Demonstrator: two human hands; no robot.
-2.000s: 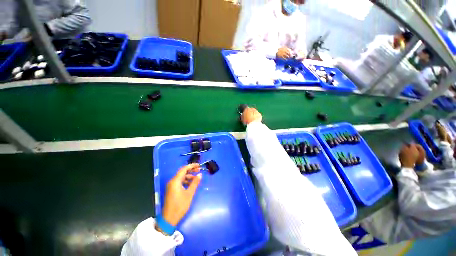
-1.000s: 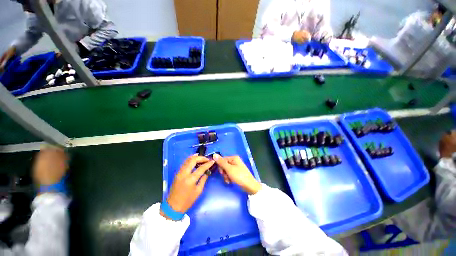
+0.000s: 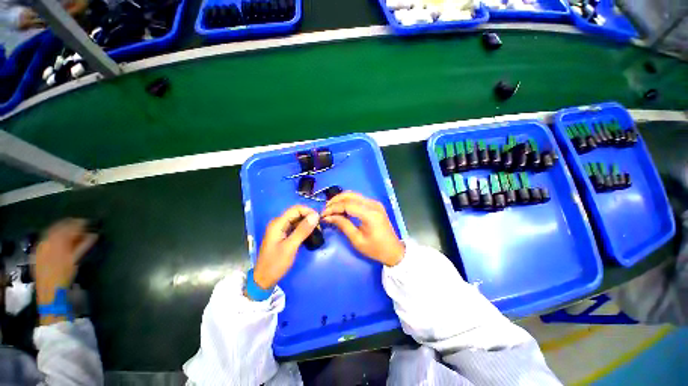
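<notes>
My left hand (image 3: 281, 245) and my right hand (image 3: 363, 228) meet over the centre of the blue work tray (image 3: 317, 301). Their fingertips pinch thin parts of a black housing (image 3: 314, 239), which hangs just below them; the exact grip is hidden by the fingers. Two black units (image 3: 314, 159) with thin silver leads lie at the tray's top. Another black unit (image 3: 305, 185) lies below them, and a further one (image 3: 331, 192) is just above my right fingers. Several tiny dark parts (image 3: 324, 320) lie near the tray's near edge.
Two blue trays (image 3: 528, 260) at right hold rows of green-and-black units (image 3: 490, 193). The green conveyor belt (image 3: 302, 83) beyond carries several loose black units (image 3: 505, 90). More filled trays stand across it. Another person's hand (image 3: 60, 256) with a blue band is at far left.
My right hand has come back from the belt to meet my left hand over the tray. The view has tilted down. Black units on the belt have shifted left.
</notes>
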